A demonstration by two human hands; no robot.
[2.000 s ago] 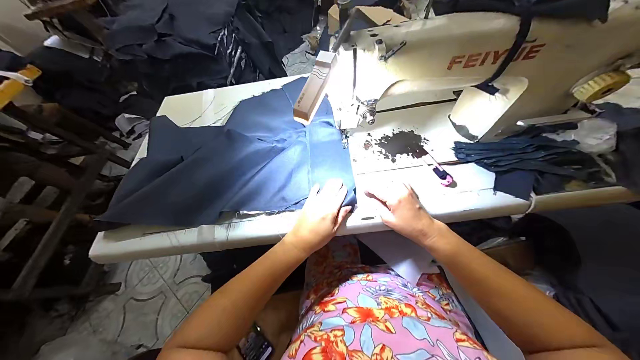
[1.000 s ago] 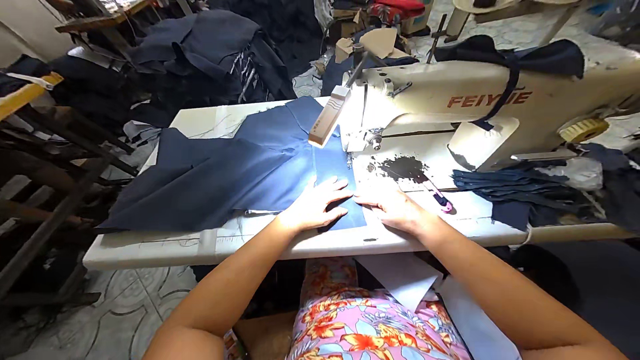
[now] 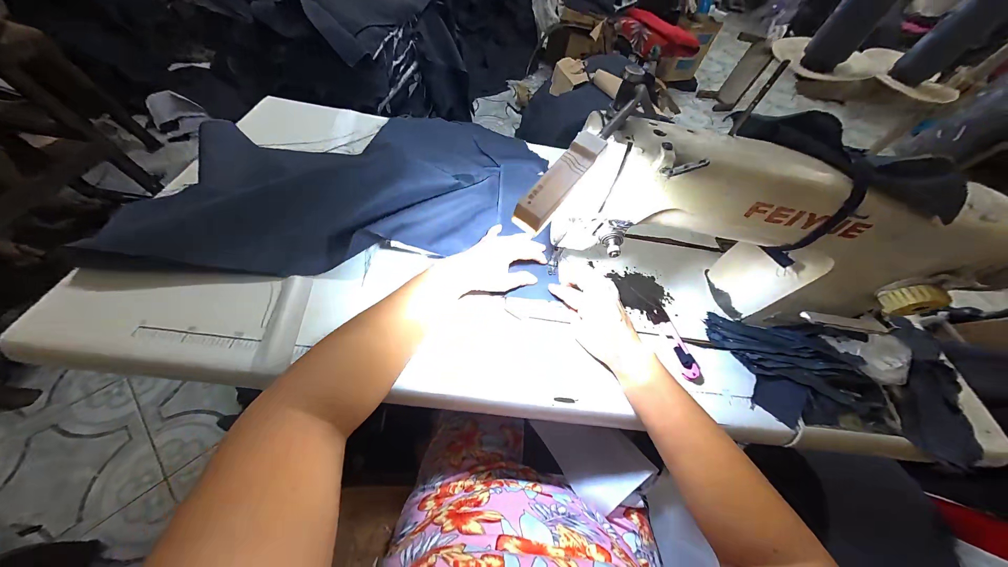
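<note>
A dark navy fabric piece (image 3: 315, 197) spreads over the left part of the white sewing table, its right end under the needle area of a Feiyue sewing machine (image 3: 756, 189). My left hand (image 3: 492, 268) lies with fingers apart on the near right end of the fabric, left of the presser foot (image 3: 554, 261). Just right of the foot, my right hand (image 3: 594, 315) touches the fabric's near edge with its fingertips; whether it pinches the cloth cannot be told. A lit lamp (image 3: 561, 181) hangs over the fabric, and its glare washes out part of both hands.
Pink-handled thread snips (image 3: 685, 358) lie right of my right hand, near a dark patch (image 3: 639, 293) on the machine bed. Stacked navy fabric pieces (image 3: 776, 354) sit farther right. The table's front edge (image 3: 520, 402) runs beneath my forearms. Dark cloth (image 3: 394, 55) is heaped behind the table.
The navy fabric has moved away from me through the machine, its near edge now close to the presser foot. Both hands have moved forward with it, toward the needle area.
</note>
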